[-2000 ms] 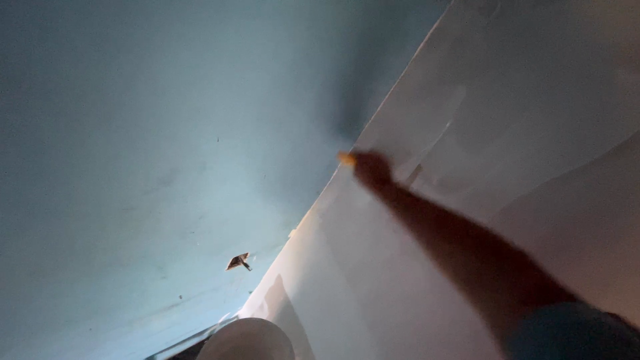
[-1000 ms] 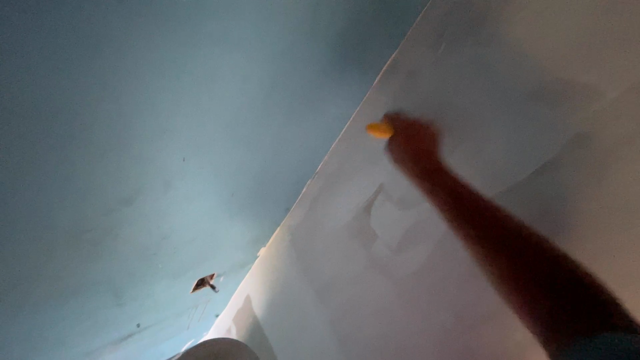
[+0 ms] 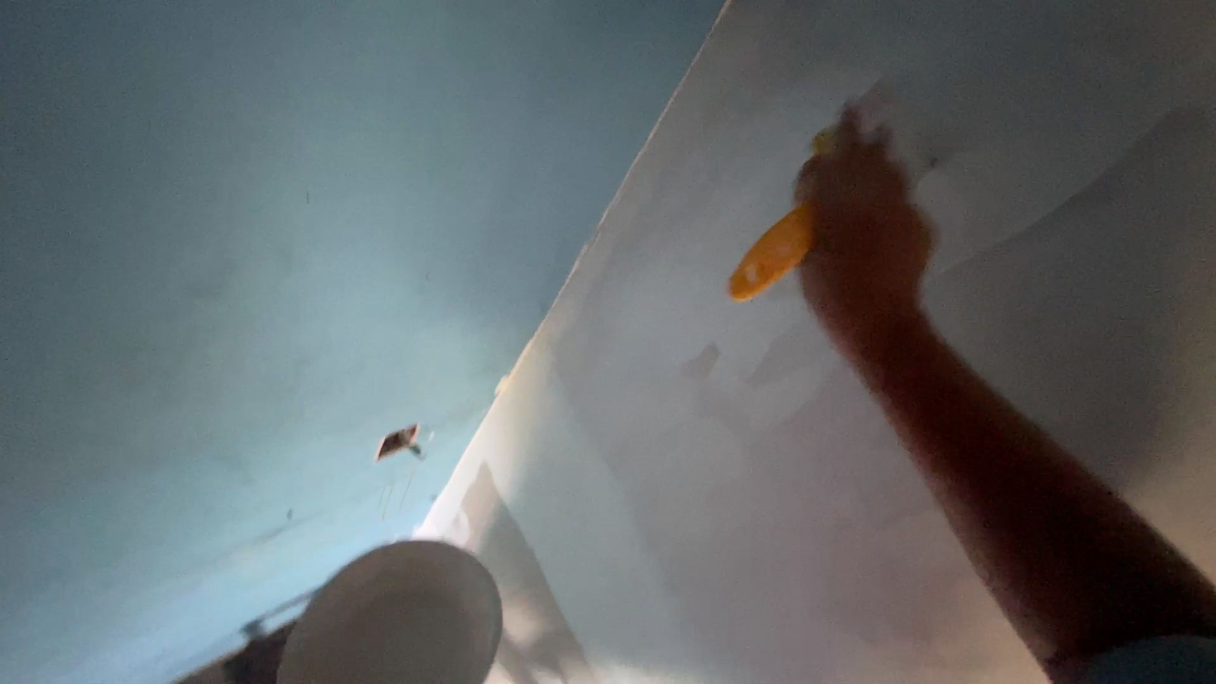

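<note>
My right hand (image 3: pixel 863 228), blurred, is raised at the upper right and closed around a tool with an orange-yellow handle (image 3: pixel 774 253). The handle's end sticks out to the lower left of the fist. What the tool's working end is, I cannot tell; it is hidden by the hand and blur. Behind the hand is a pale whitish surface (image 3: pixel 665 456) with darker patches, meeting a blue-green painted surface (image 3: pixel 266 266) along a slanting edge. My left hand is out of view.
A rounded pale object (image 3: pixel 394 617) stands at the bottom left, close to the camera. A small rectangular opening (image 3: pixel 397 442) with something sticking out of it lies in the blue-green surface. A dark shape (image 3: pixel 261 655) is behind the rounded object.
My right hand has moved away from the slanting edge, over the pale surface, with the tool still in it. More of the handle shows now.
</note>
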